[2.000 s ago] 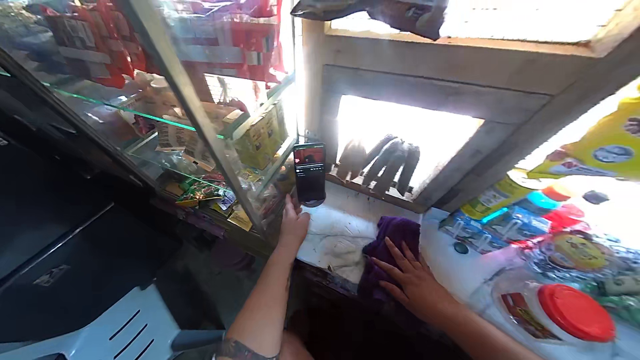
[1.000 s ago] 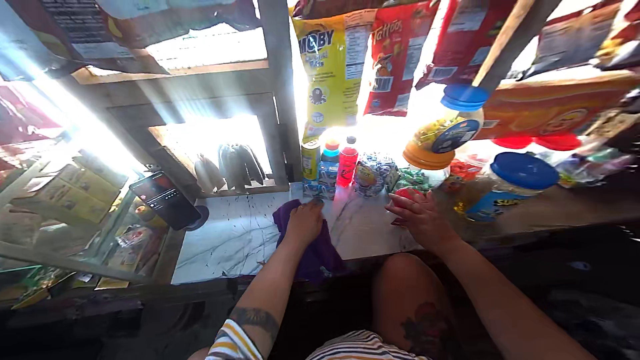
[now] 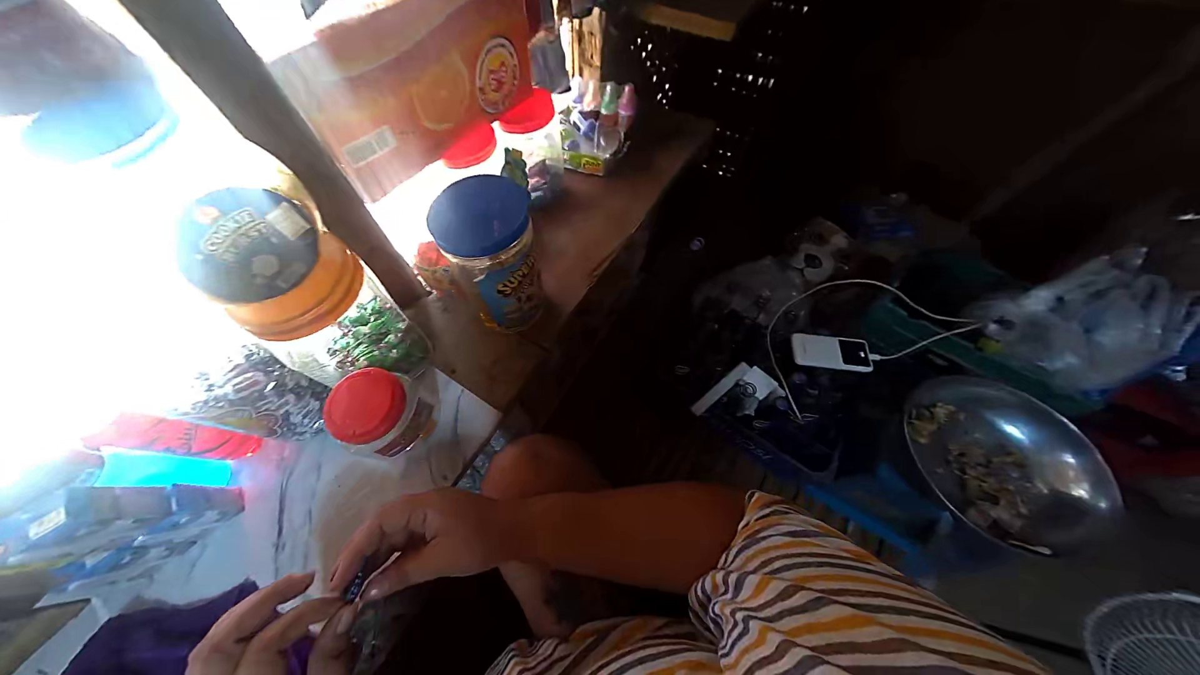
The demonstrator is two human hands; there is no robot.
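Observation:
At the lower left, my right hand [image 3: 427, 544] pinches a small dark blue item [image 3: 356, 581] between thumb and fingers; what it is cannot be told. My left hand [image 3: 277, 628] meets it from the bottom left, its fingertips at the same item. Some clear plastic [image 3: 377, 626] shows just below the fingers. A purple cloth [image 3: 155, 633] lies on the marble-patterned counter [image 3: 314, 497] beside my left hand. Just above my hands stands a clear jar with a red lid [image 3: 366, 406].
A blue-lidded jar [image 3: 480, 217], an orange-necked jar [image 3: 295, 291] and a wooden post [image 3: 309, 159] stand farther back. Blue packs [image 3: 141, 516] lie at left. To the right are a metal bowl with food remains [image 3: 1008, 469], a white power bank with cable [image 3: 830, 352] and a white fan or basket [image 3: 1148, 637].
The view has swung far to the right. My hands, apart on the cloth and near the jars one second ago, are now together with a small item between their fingers.

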